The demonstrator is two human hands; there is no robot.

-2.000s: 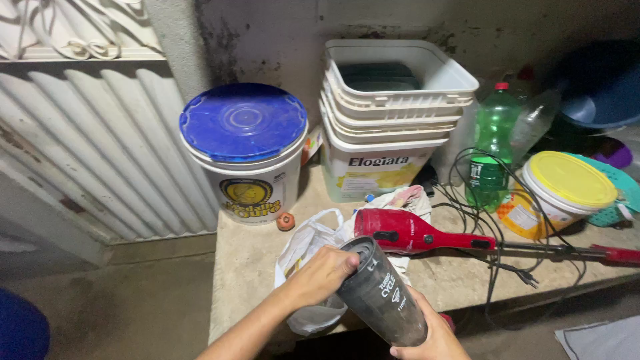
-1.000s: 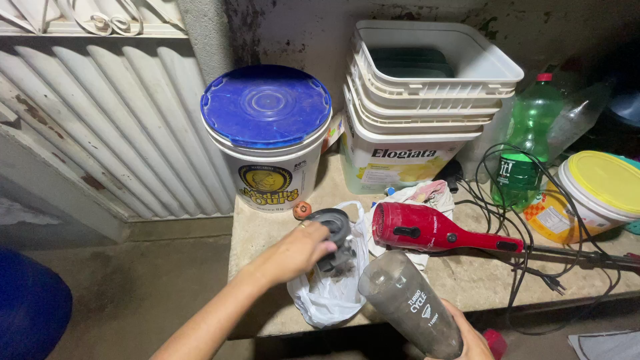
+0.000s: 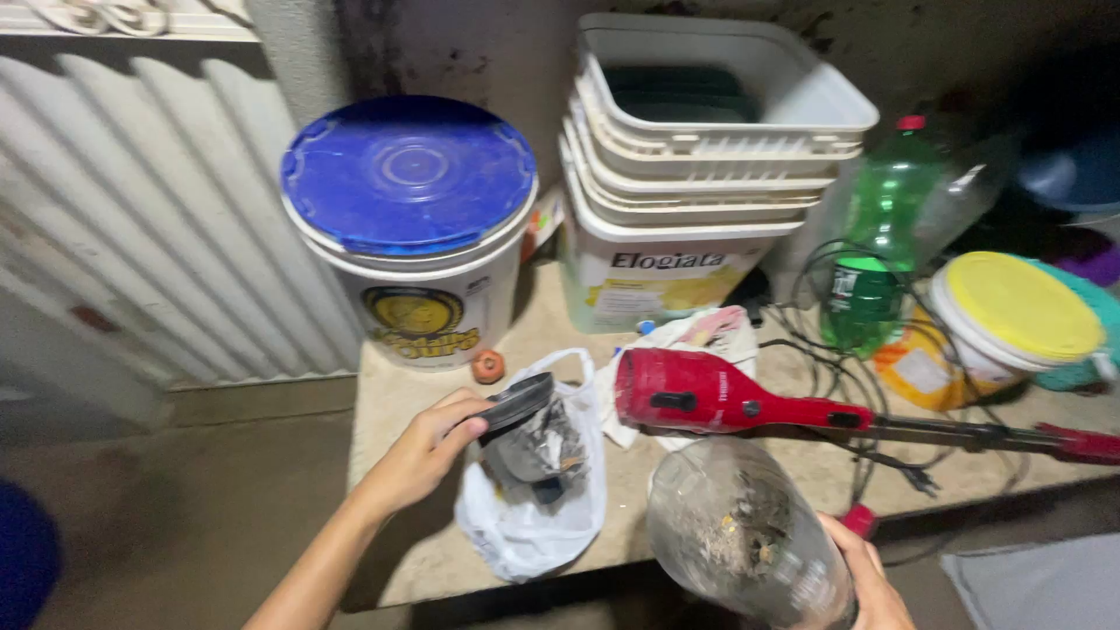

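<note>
My left hand [image 3: 437, 446] grips the rim of a dark vacuum filter assembly [image 3: 525, 437], tilted and coated in grey dust, over a white plastic bag [image 3: 525, 547]. The bag lies on the ledge near its front edge. My right hand [image 3: 866, 569] holds the transparent vacuum dust cup [image 3: 744, 534] from its right side, its wide end facing up and left, with grey dust and debris inside. Behind the cup, the red stick vacuum body [image 3: 682, 391] lies partly on a crumpled cloth [image 3: 735, 328].
A white bucket with a blue lid [image 3: 411, 175] and stacked rectangular tubs [image 3: 674, 271] stand behind. To the right are a green bottle [image 3: 884, 262], tangled black cable [image 3: 809, 350] and yellow-lidded bucket [image 3: 1019, 306]. A small reddish-brown round object [image 3: 487, 366] sits by the bag. The concrete ledge [image 3: 394, 411] has an exposed front edge.
Two seconds ago both hands were on the closed dust cup. The filter assembly has come out of it and moved left over the bag; since one second ago it has tilted.
</note>
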